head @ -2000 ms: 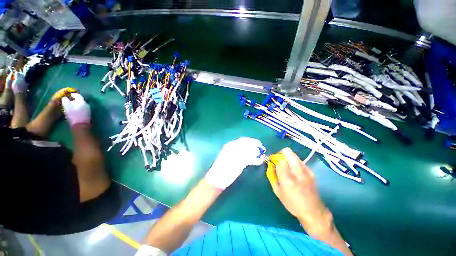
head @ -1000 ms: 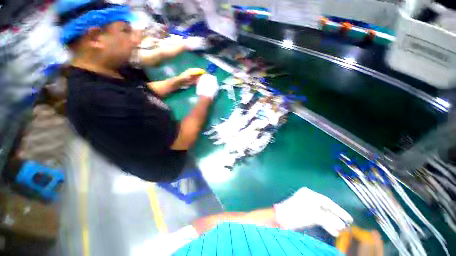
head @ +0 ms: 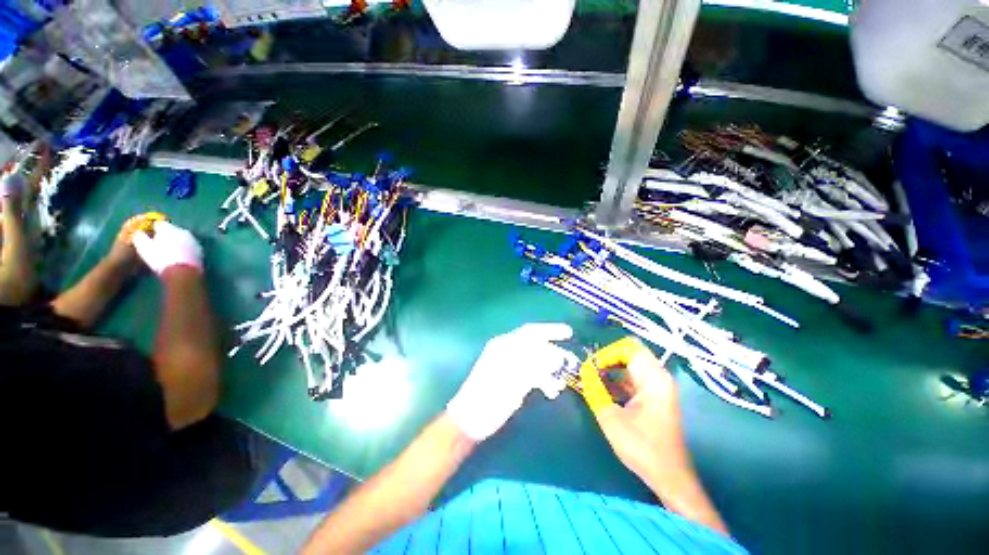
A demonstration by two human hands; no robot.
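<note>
My left hand [head: 508, 379], in a white glove, is at the centre over the green bench. Its fingers grip the end of a wire harness [head: 572, 375], where thin orange and dark leads show. My right hand [head: 638, 403] is bare with yellow finger covers on thumb and fingers. Its thumb and fingertip close on the leads beside the glove. The rest of the harness is hidden by my hands. A fan of white harnesses [head: 678, 314] with blue ends lies just behind and right of my hands.
A large harness pile [head: 331, 266] lies left of centre. A tangled harness pile [head: 781, 206] lies behind the metal post [head: 649, 114] at right. A blue bin [head: 946, 206] stands far right. A person's gloved hand [head: 168, 247] works at left. White containers [head: 501, 22] hang above.
The view swung left to the neighbouring person, then back to the bench. Compared with the oldest frame, my right thumb and finger form a wider loop and more of the leads shows.
</note>
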